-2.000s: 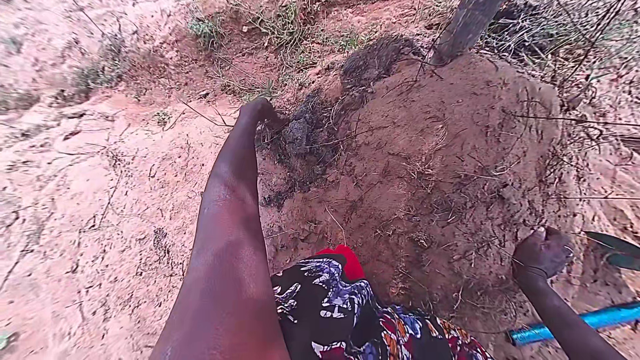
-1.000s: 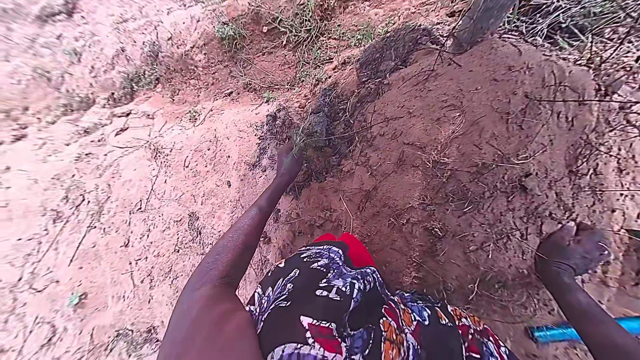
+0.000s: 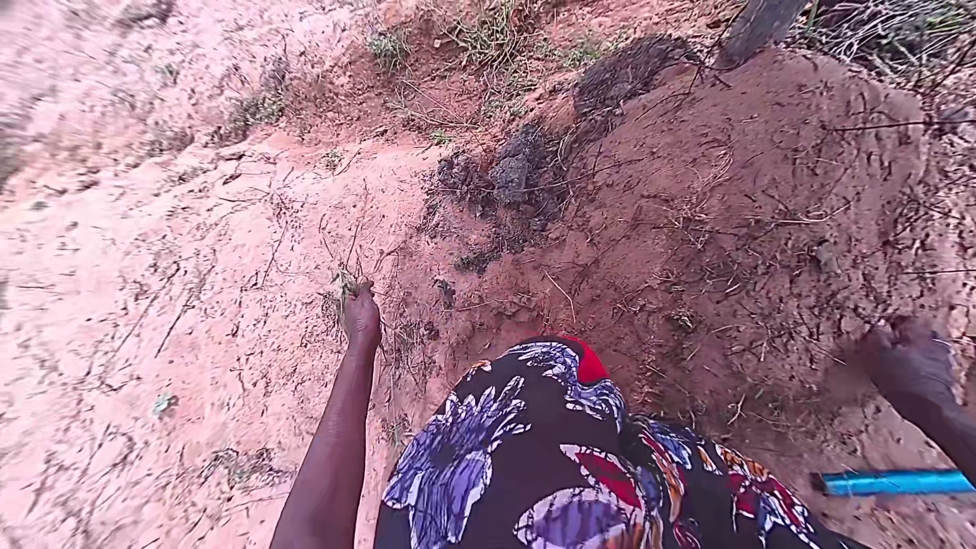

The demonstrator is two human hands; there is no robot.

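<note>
My left hand (image 3: 361,316) is closed on a small tuft of dry grass and twigs (image 3: 345,284), above the pale sandy ground left of my patterned cloth (image 3: 488,450). At the right, my right hand (image 3: 911,362) is blurred over the reddish soil; its fingers look curled, but whether they hold anything cannot be told. Below it lies a blue pipe or handle (image 3: 896,482), partly hidden by the forearm. Dark clumps of soil or dung (image 3: 520,164) sit beyond my knees, near the middle.
A mound of reddish earth (image 3: 732,175) with scattered twigs rises ahead on the right. A wooden post (image 3: 761,30) stands at its top, beside a dark lump (image 3: 629,72) and dry brush (image 3: 907,34). Small weeds (image 3: 389,47) grow at the upper left.
My left hand has moved from beside the dark clumps back toward me and to the left, with plant bits in it. My right hand remains at the right side.
</note>
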